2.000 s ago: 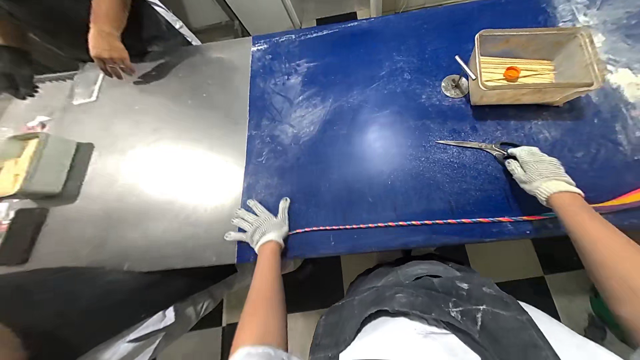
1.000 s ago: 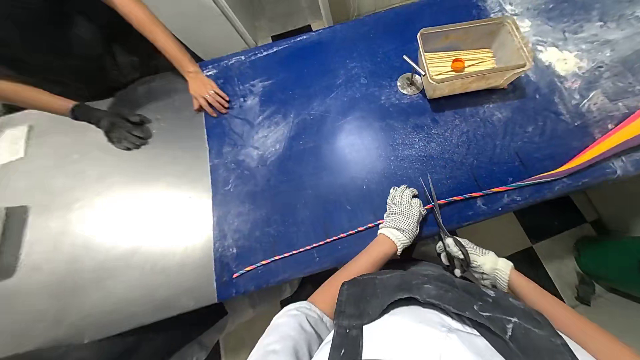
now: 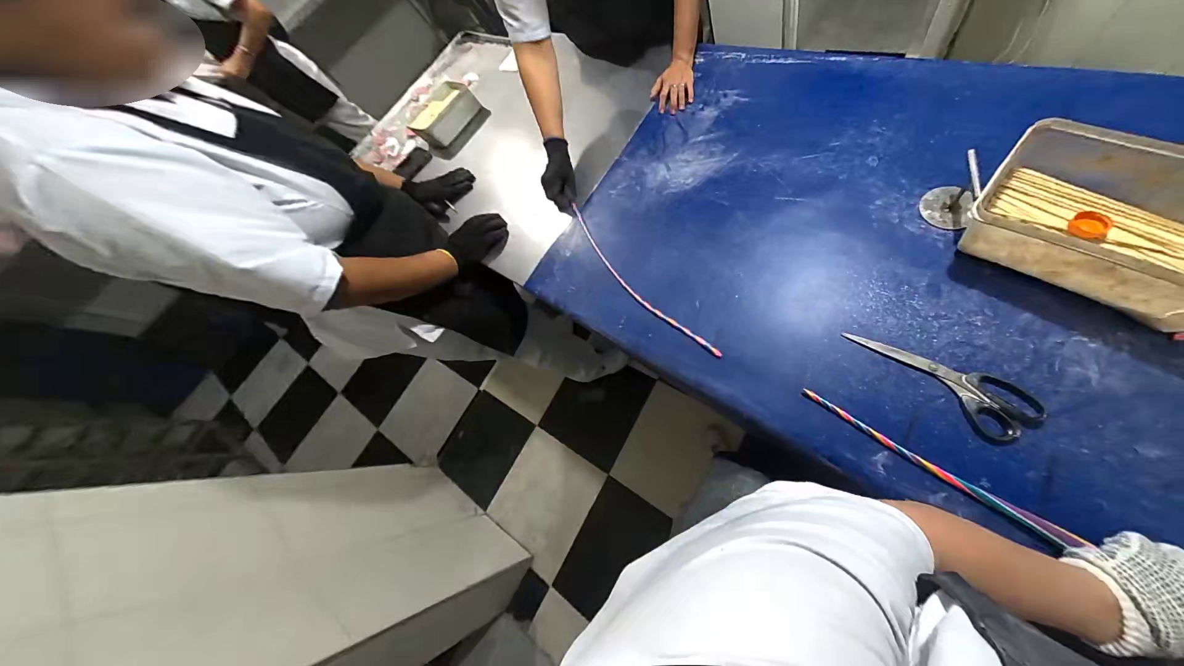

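Observation:
My left hand (image 3: 1133, 587), in a white knitted glove, is at the lower right edge, at the thick end of a multicoloured striped strand (image 3: 925, 467); its fingers are partly cut off by the frame, so its grip is unclear. My right hand is out of view. The strand runs along the near edge of the blue table (image 3: 786, 231). Black-handled scissors (image 3: 962, 379) lie partly open just beyond it, touched by nobody. A separate thin twisted strand (image 3: 638, 296) lies to the left, its far end in a co-worker's black-gloved hand (image 3: 559, 174).
A plastic bin (image 3: 1064, 268) holds thin sticks and an orange ring (image 3: 1090, 225). Beside it stands a metal disc with a handle (image 3: 945, 207). Another co-worker's gloved hands (image 3: 476, 239) rest at the metal table (image 3: 518, 111). A pale counter (image 3: 259, 564) stands at lower left.
The scissors have left my right hand and lie on the table. The strand is now in two separate pieces; a co-worker has hold of the thin one. The view has swung a lot.

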